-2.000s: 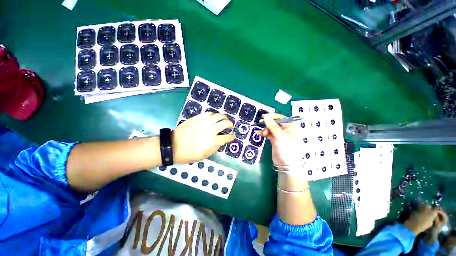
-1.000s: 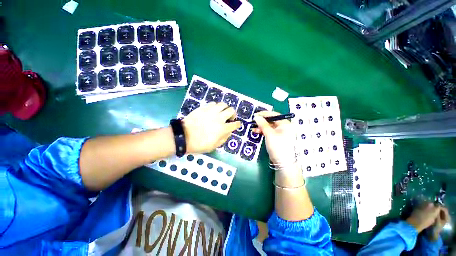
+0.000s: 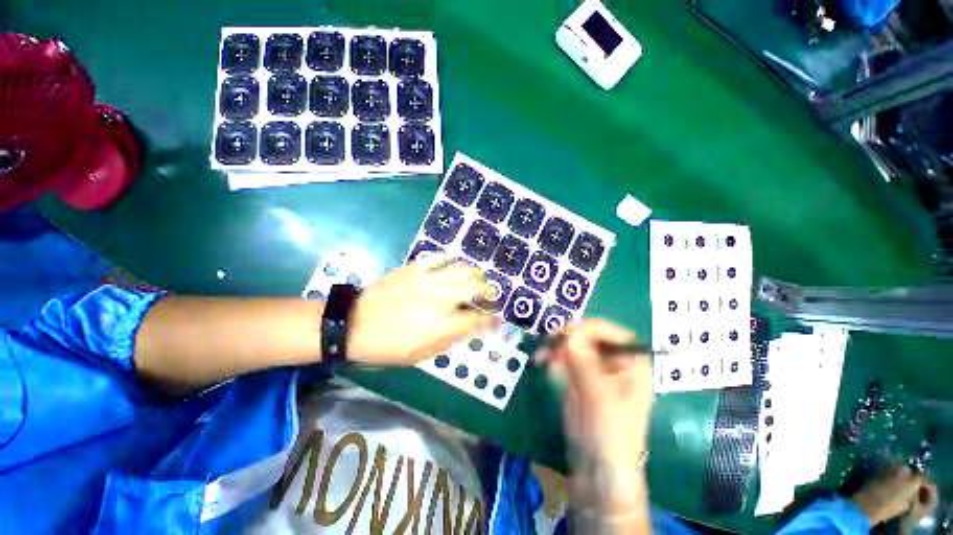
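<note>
A white card (image 3: 603,238) with black square housings in a 3-by-5 grid lies tilted in front of me; several lower-right housings show pale centre rings. My left hand (image 3: 418,313) lies over its lower-left part, fingertips by a ringed housing; whether they pinch anything is hidden. A white sheet with rows of dark dots (image 3: 484,396) lies below the card, partly under my left hand and forearm. My right hand (image 3: 601,366), blurred, holds dark tweezers (image 3: 632,347), their tip near the upper right end of the dotted sheet. Whether the tip carries a piece is too blurred to tell.
A stacked card of black housings (image 3: 329,165) lies upper left. A sheet with small marks (image 3: 687,289), black mesh (image 3: 735,449) and pale sheets (image 3: 805,418) lie right. A red fan (image 3: 63,125), white device (image 3: 599,44), paper scrap (image 3: 632,210), metal frame (image 3: 857,303) and another person's hand (image 3: 888,491) show.
My right hand and tweezers have moved from the housings down towards the dotted sheet, uncovering the card's right side. The view has shifted, so most things appear further right.
</note>
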